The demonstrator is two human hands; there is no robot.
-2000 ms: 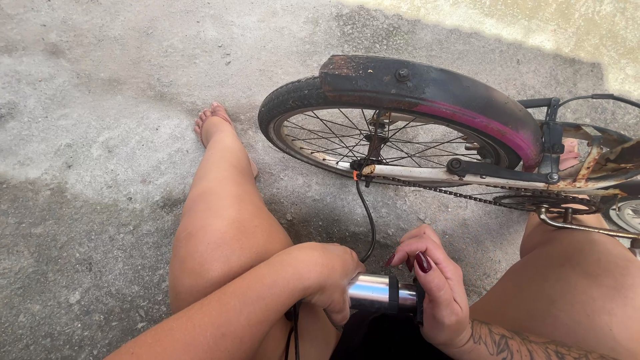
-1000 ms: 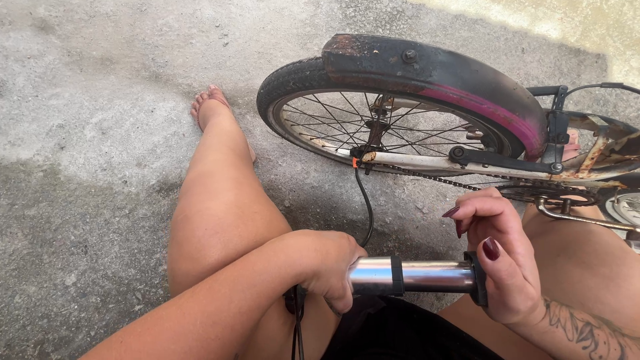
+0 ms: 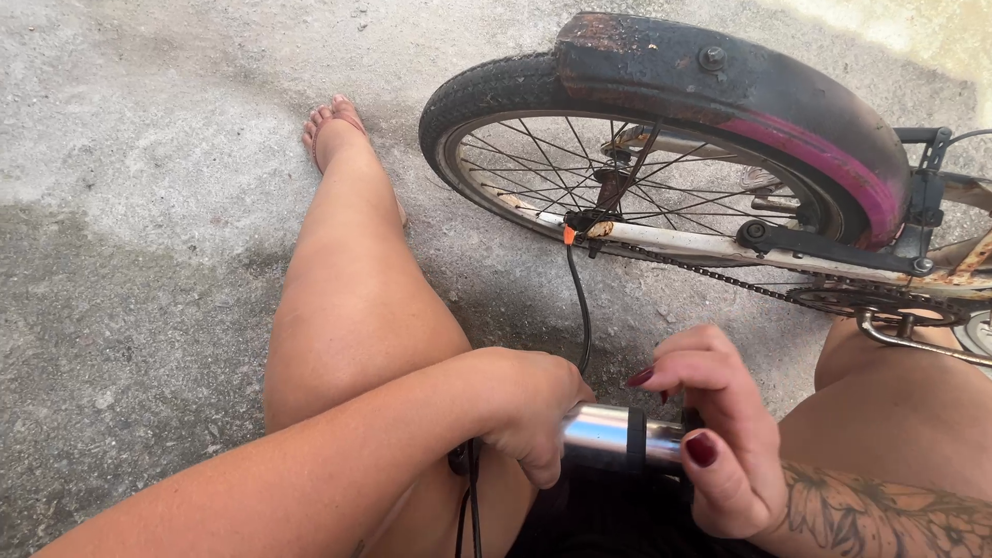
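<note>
My left hand point(image 3: 527, 407) is closed around the silver barrel of a hand pump point(image 3: 601, 434) above my thigh. At the pump's right end, my right hand point(image 3: 721, 434) bears on the dark handle, palm against it, its fingers curled and partly raised. A black hose point(image 3: 581, 310) runs from near my left hand up to an orange-marked connector point(image 3: 570, 235) by the hub of a bicycle wheel point(image 3: 496, 194). Whether the connector sits on the valve cannot be told. Only a short length of the inner tube shows between barrel and handle.
A worn black and pink mudguard point(image 3: 721, 77) covers the wheel's far side. The chain point(image 3: 697, 271), chainring and rusty white frame point(image 3: 682, 240) extend right. My bare legs are on both sides, over rough concrete ground point(image 3: 155, 310). Black cords point(image 3: 474, 496) hang below my left hand.
The pump's inner tube slid out to the right, then back in, with my right hand moving along with the handle. My left hand has kept its hold on the barrel.
</note>
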